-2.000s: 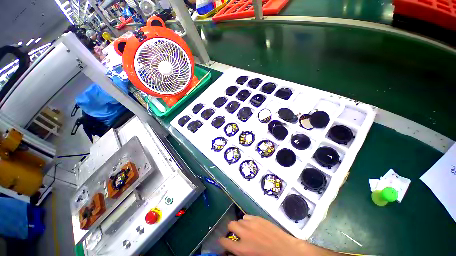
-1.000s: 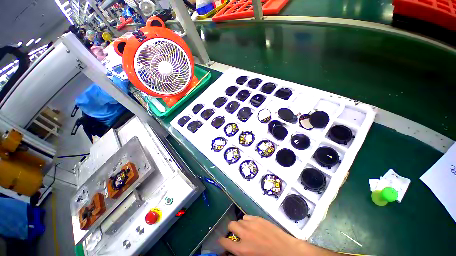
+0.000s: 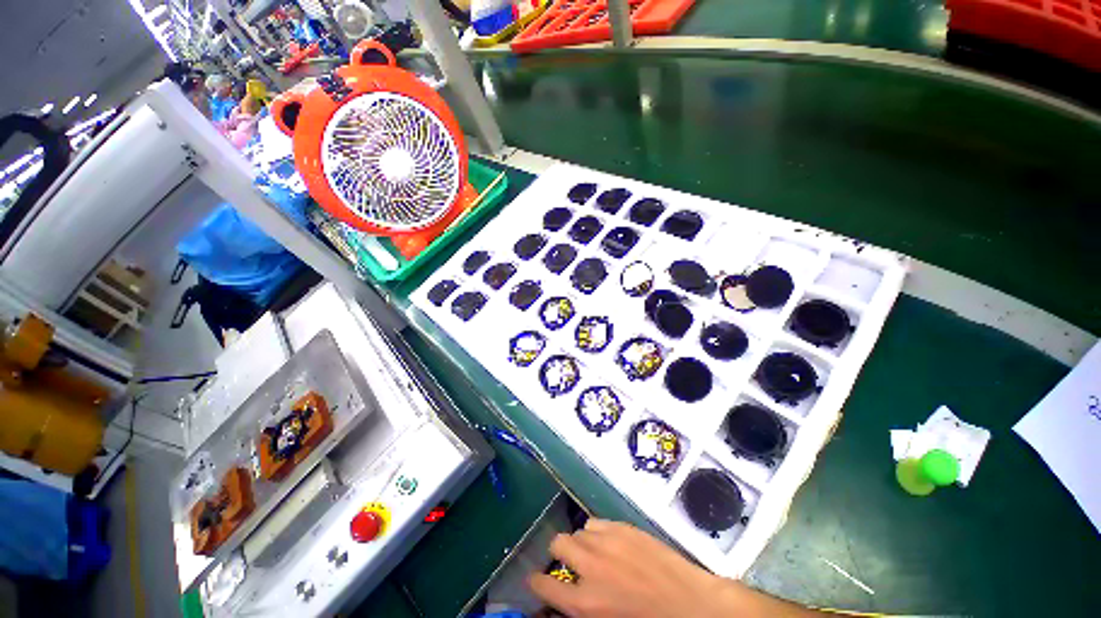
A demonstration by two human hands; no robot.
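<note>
My right hand point(image 3: 616, 573) is at the bottom centre, at the near edge of the bench, its fingers curled round a small dark part with yellow patches, seemingly a circuit board unit point(image 3: 560, 572). The part is mostly hidden by the fingers. My left hand cannot be made out; a bit of blue shows at the bottom edge beside the right hand. The white blister tray point(image 3: 872, 316) lies on the green bench. Black round housings point(image 3: 714, 500) fill many pockets, and several round circuit boards point(image 3: 654, 445) sit in the near-left pockets.
At left stands a machine with orange-brown fixtures point(image 3: 293, 436) and a red stop button point(image 3: 367, 524). An orange-red fan point(image 3: 396, 162) stands in a green basket point(image 3: 402, 270). At right are a green bottle point(image 3: 938, 468), white tissue point(image 3: 966, 439) and a paper note point(image 3: 1070, 423).
The view has shifted very slightly. My right hand stays in the same place with the small part. The tray contents look the same.
</note>
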